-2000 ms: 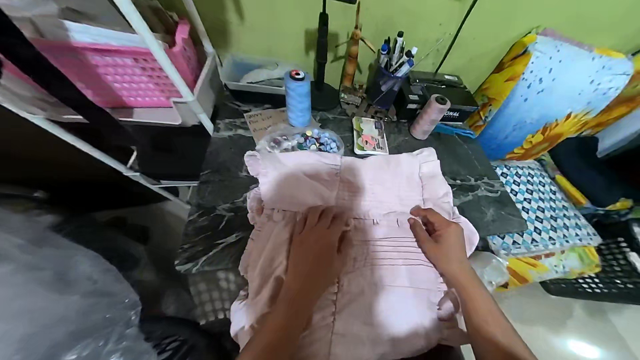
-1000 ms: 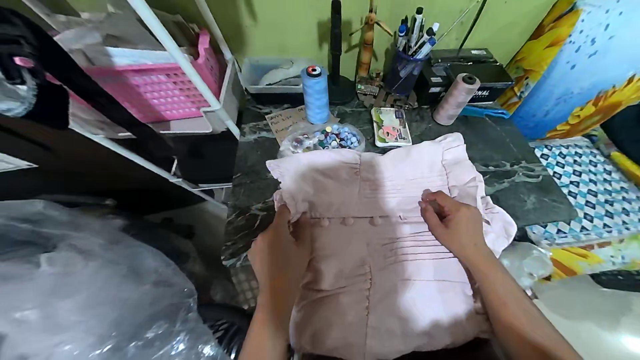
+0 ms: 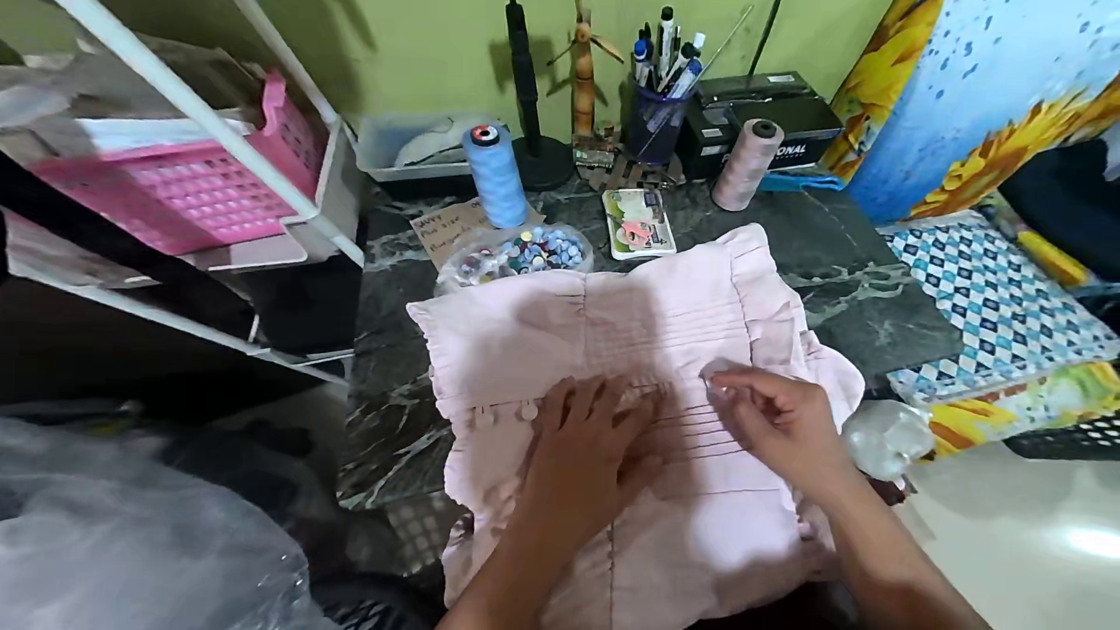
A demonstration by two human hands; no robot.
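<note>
A light pink ruffled garment [image 3: 647,525] with stitched pleats lies over the front of the dark marble-patterned table. My left hand [image 3: 591,437] rests flat on it near the middle, fingers spread over the placket. Two small round buttons [image 3: 528,409] sit on the seam left of that hand. My right hand [image 3: 761,411] pinches something small and pale between thumb and index finger, just above the pleats; I cannot tell whether it is a button or a bit of cloth. Beyond the garment stands a plastic container of mixed buttons [image 3: 542,249].
Behind are a blue thread cone [image 3: 496,179], a pink thread cone [image 3: 746,166], a small card packet [image 3: 639,223], a pen holder [image 3: 654,122] and black boxes [image 3: 770,114]. A rack with a pink basket [image 3: 184,192] stands left. Folded patterned fabric [image 3: 997,297] lies right.
My left hand has moved from the garment's left edge to its middle, where it lies flat. My right hand stays near the pleats at the right.
</note>
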